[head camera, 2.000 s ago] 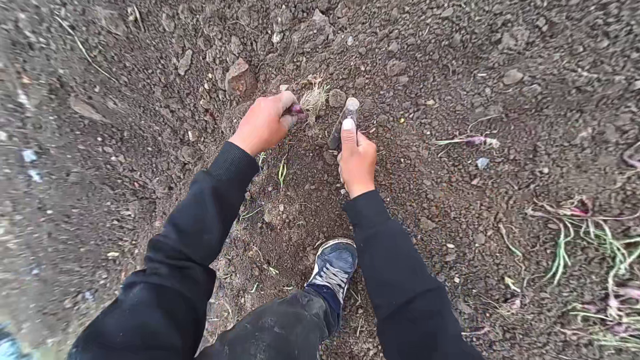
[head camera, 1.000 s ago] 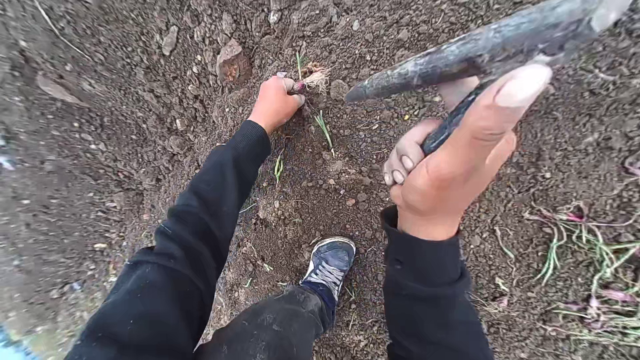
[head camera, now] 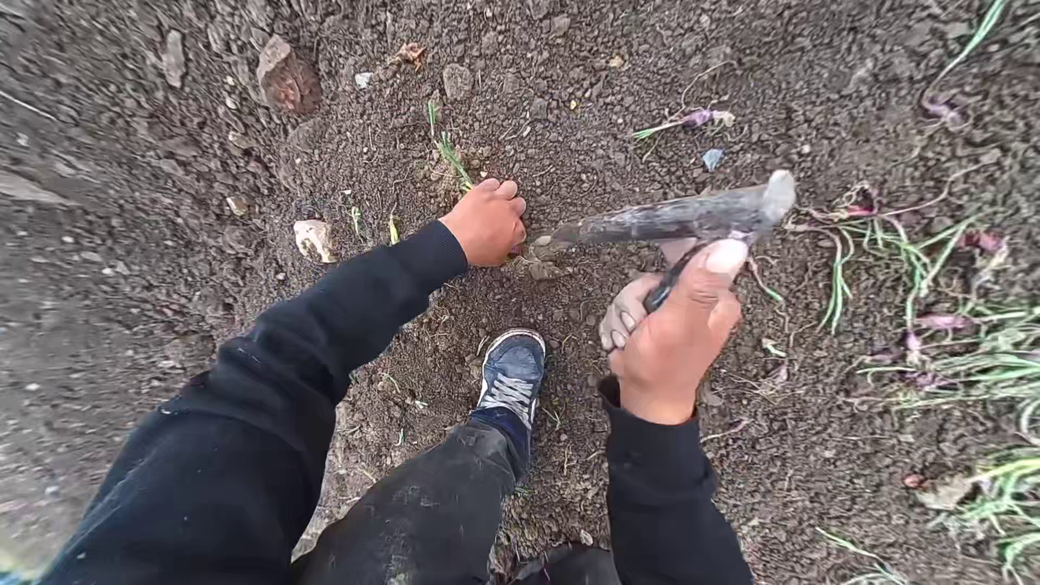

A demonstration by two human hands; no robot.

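My right hand point(head camera: 678, 325) grips the dark handle of a small digging tool point(head camera: 666, 221), probably a hand hoe, whose worn grey head points left over the soil. Close to the tool's tip, my left hand point(head camera: 487, 223) is low at the ground with its fingers curled; a little purple shows beneath them, but what they hold is mostly hidden. Green shoots point(head camera: 452, 158) stand in the soil just beyond the left hand. A purple onion seedling point(head camera: 695, 119) lies on the ground past the tool.
Loose onion seedlings point(head camera: 967, 366) with green leaves are strewn at the right. A reddish stone point(head camera: 287, 77) lies at the upper left, a pale stone point(head camera: 314, 241) beside my left sleeve. My shoe point(head camera: 513, 374) is planted on the crumbly soil point(head camera: 561, 463) between my arms.
Two seconds ago the tool was low at the soil beside my left hand; it then rose close to the camera and is now lower again. The purple-and-root seedling seen at my left fingers is now mostly hidden.
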